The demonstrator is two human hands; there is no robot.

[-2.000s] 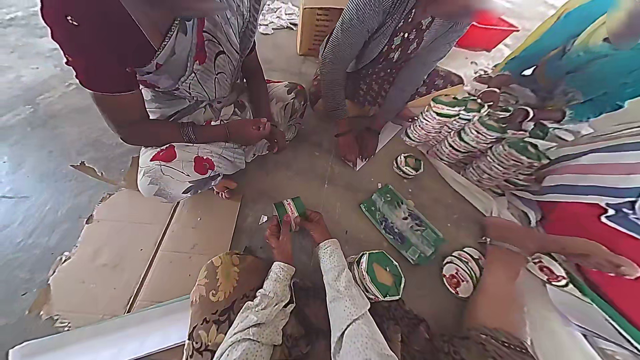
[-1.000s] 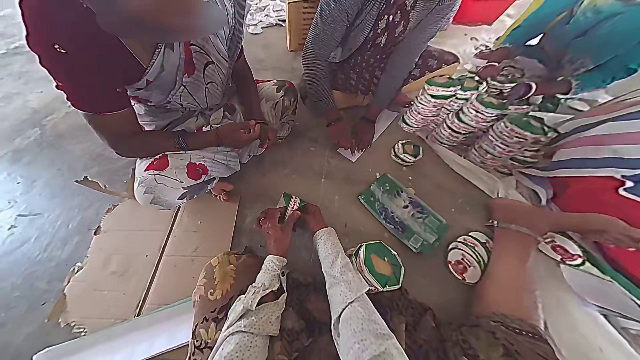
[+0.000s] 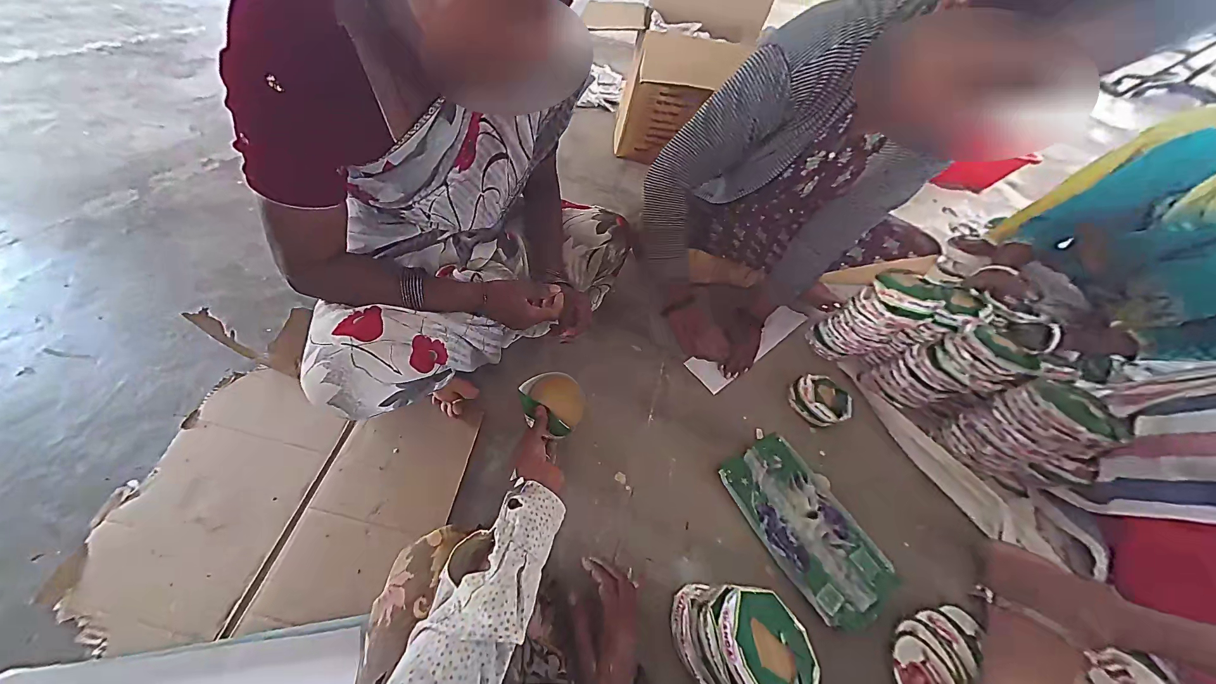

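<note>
My left hand (image 3: 540, 461) is stretched forward, gripping the near edge of a round green-and-tan piece (image 3: 562, 401) with a finger over it. Low in the view, near my lap, my right hand (image 3: 610, 613) has its fingers apart, and no held object shows in it. To its right, a stack of green-and-white octagonal pieces (image 3: 769, 638) lies tilted on its side. A green plastic packet (image 3: 807, 532) with a whitish, purple-marked middle lies beyond that stack. A small round bundle (image 3: 819, 400) sits farther off on the floor.
A person sits ahead left; another presses both hands on white paper (image 3: 714, 374). Stacked round pieces (image 3: 988, 380) stand at right near others' hands. A co-worker's arm (image 3: 1064, 598) reaches in lower right beside another stack (image 3: 936, 646). Flattened cardboard (image 3: 218, 484) lies left; a carton (image 3: 665, 95) stands behind.
My hands were together around a small green-and-white piece; now they are apart. My left hand has moved forward toward the person at left, and my right hand has drawn back toward my lap.
</note>
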